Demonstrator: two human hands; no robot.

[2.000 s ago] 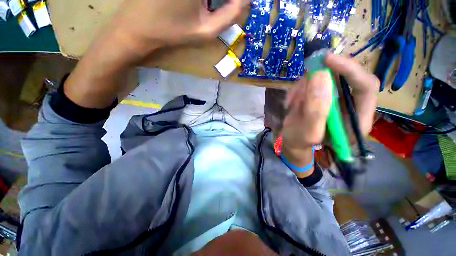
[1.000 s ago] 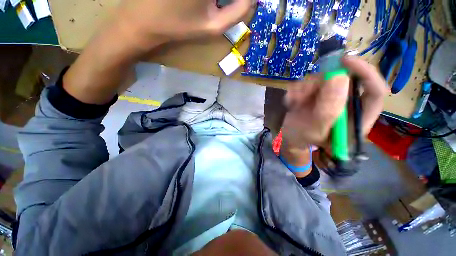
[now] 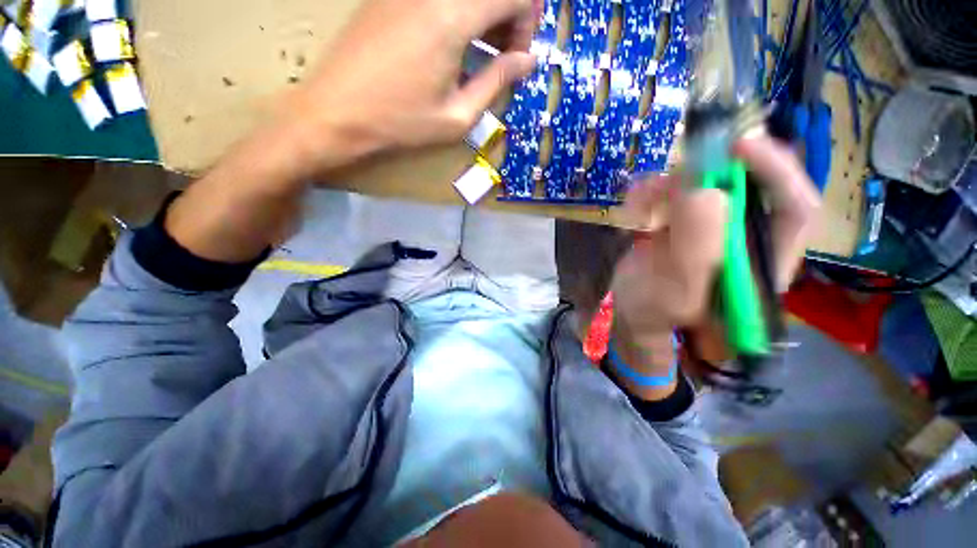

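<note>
The blue PCB panel lies on the tan board, cut off by the top edge. Two silver-white pouch cells with yellow ends, one nearer me, sit at its left edge. My left hand is at the panel's upper left, thumb and finger curled around a small whitish piece, seemingly a pouch cell, mostly hidden. My right hand is blurred and grips the green-handled soldering iron at the panel's right near corner. The iron's tip is blurred; contact cannot be told.
Loose pouch cells lie on the green mat at far left. Blue-handled pliers and thin blue strips lie right of the panel. A clear round container and small blue-labelled tube are at the right edge.
The whole view has shifted, so the bench sits lower and more loose cells show at left. My left hand stays by the panel's left edge. My right hand still holds the iron at the right side.
</note>
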